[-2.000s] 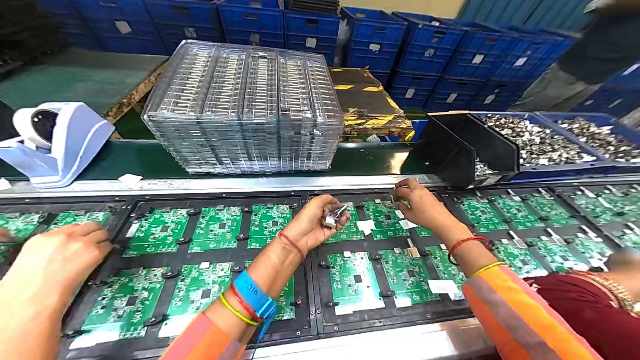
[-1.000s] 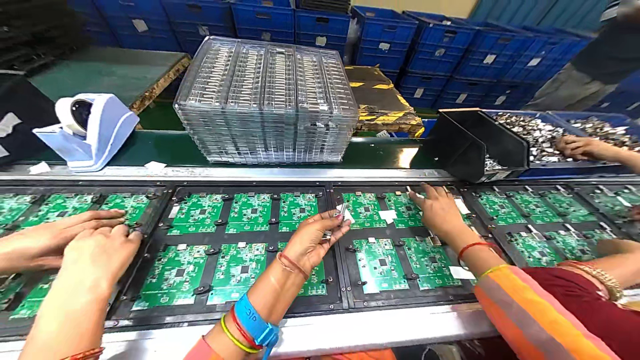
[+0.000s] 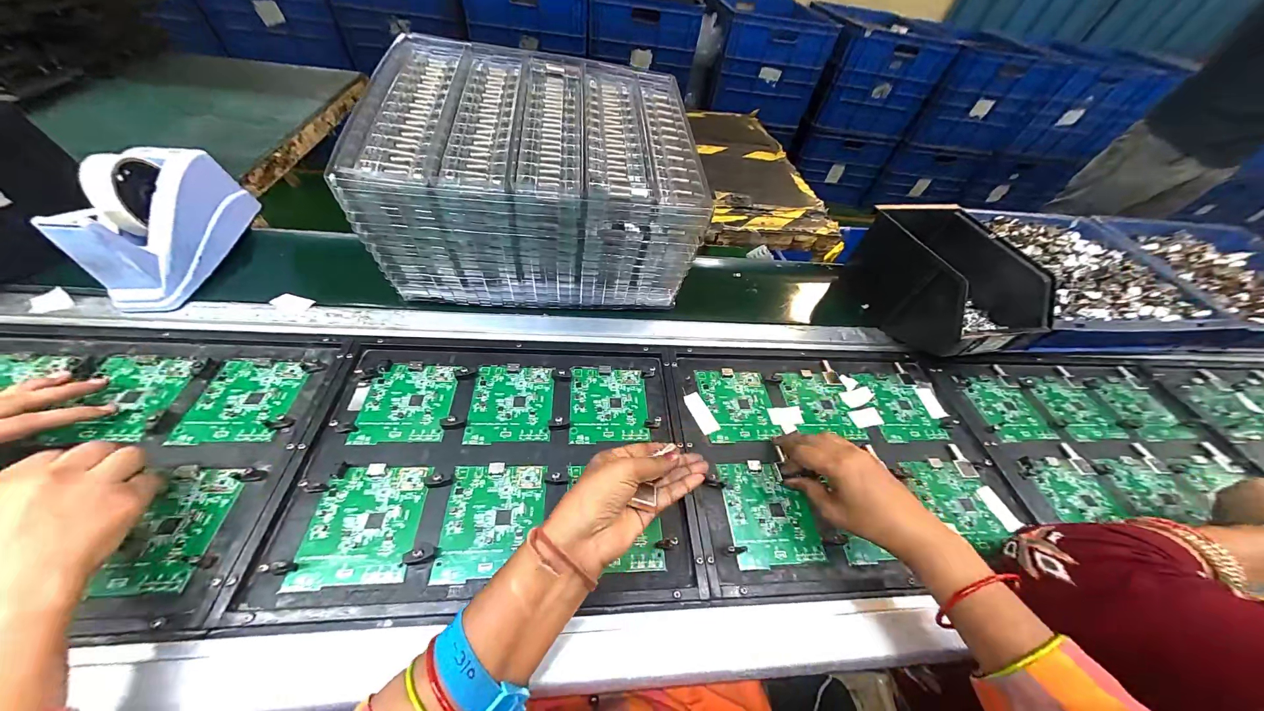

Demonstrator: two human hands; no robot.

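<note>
My left hand [image 3: 627, 494], palm partly up, holds a few small metal connector parts [image 3: 644, 496] over the seam between two black pallets. My right hand [image 3: 834, 479] reaches down at the upper edge of a green circuit board [image 3: 773, 518], its thumb and forefinger at a small metal part that the fingers partly hide. More green boards [image 3: 731, 405] lie in rows in the black pallet frame [image 3: 691, 553]. White paper pieces [image 3: 702, 413] lie on and beside several boards. Metal connectors [image 3: 961, 460] stick out from the upper edges of boards to the right.
Behind the line stand stacked clear plastic trays [image 3: 533, 197], a tape dispenser [image 3: 158, 227] and a black bin [image 3: 948, 281]. Blue crates [image 3: 1126, 316] hold many small metal parts. A co-worker's hands [image 3: 74, 513] are over boards at left; another co-worker's maroon sleeve [image 3: 1136, 612] is at right.
My right hand has moved from the upper row of boards down to the lower row. The co-worker's hand that was in the parts crate a second ago is gone from there.
</note>
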